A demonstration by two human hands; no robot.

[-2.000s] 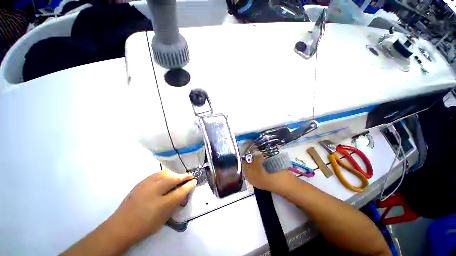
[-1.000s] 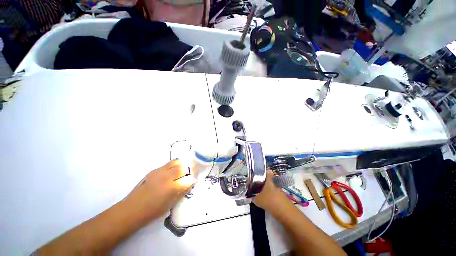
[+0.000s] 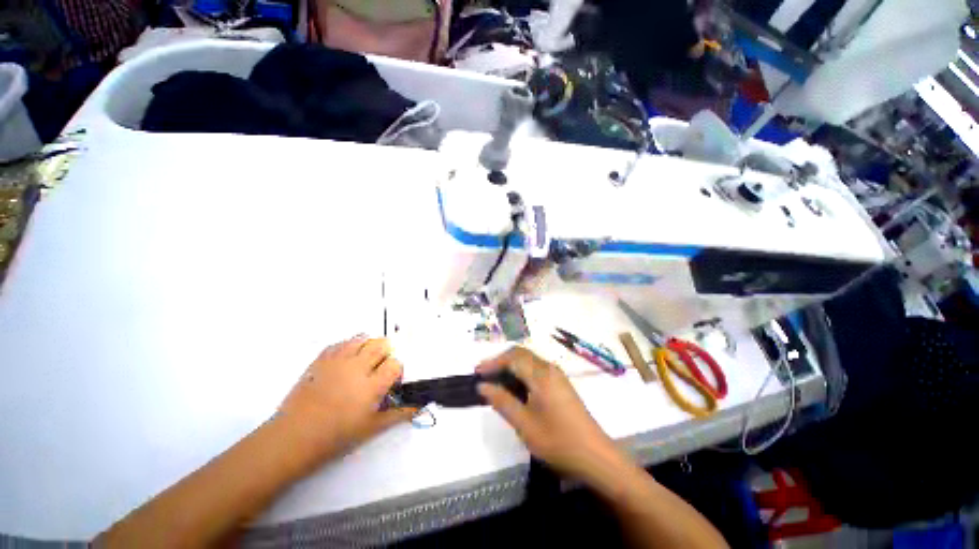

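A narrow dark strip (image 3: 446,390) stretches between my two hands on the white table, in front of the sewing machine (image 3: 601,252). My left hand (image 3: 346,391) holds its left end; something small at those fingertips is unclear. My right hand (image 3: 537,402) pinches the strip near its other end, beside a dark bunched part. A small pale loop (image 3: 425,416) lies just right of my left fingers. The needle area (image 3: 478,311) is behind the strip, apart from it.
Scissors with red and yellow-orange handles (image 3: 687,375), a tan strip (image 3: 637,357) and thin pink-and-blue tools (image 3: 590,352) lie right of my right hand. A white cord (image 3: 771,418) hangs at the table's right end. Dark cloth (image 3: 279,97) fills a white trough behind the table.
Both hands have come away from the needle area toward the front edge. The strip, earlier hanging over the front edge, now spans between them. The view has shifted, showing more of the machine.
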